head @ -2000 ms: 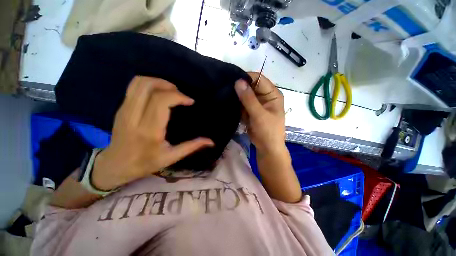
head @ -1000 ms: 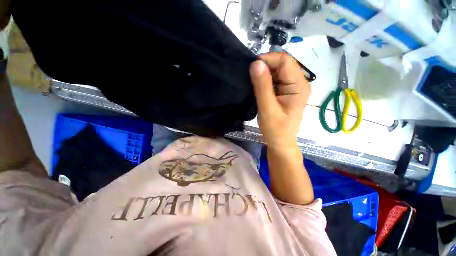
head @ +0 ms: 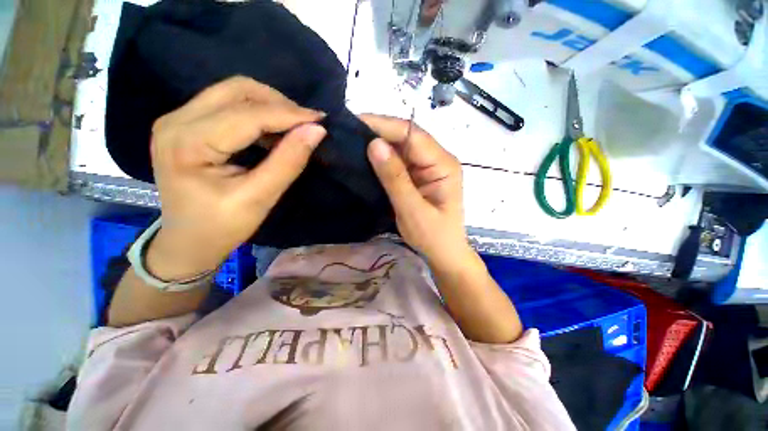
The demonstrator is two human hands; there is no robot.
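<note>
A black fabric panel (head: 227, 50) hangs bunched between my hands, over the table's front edge. My left hand (head: 316, 126), with a pale band at the wrist, has thumb and index fingertips together at the cloth; whether it pinches cloth or thread is too small to tell. My right hand (head: 375, 139) grips the right edge of the panel between thumb and fingers. A thin stick-like tool (head: 411, 126) points up from between its fingers. The fingers' undersides and the cloth's lower folds are hidden.
Scissors (head: 574, 160) with green and yellow loops lie right of my right hand. A black slotted tool (head: 490, 104) lies beside the machine's needle area (head: 442, 61). The white machine (head: 606, 42) stands at upper right. Brown cardboard (head: 38, 101) is at far left. A blue crate (head: 623, 328) stands below the table.
My left hand has come back from the far left to the cloth. The black panel has dropped and bunched on the left. My right hand has shifted left, still holding its edge.
</note>
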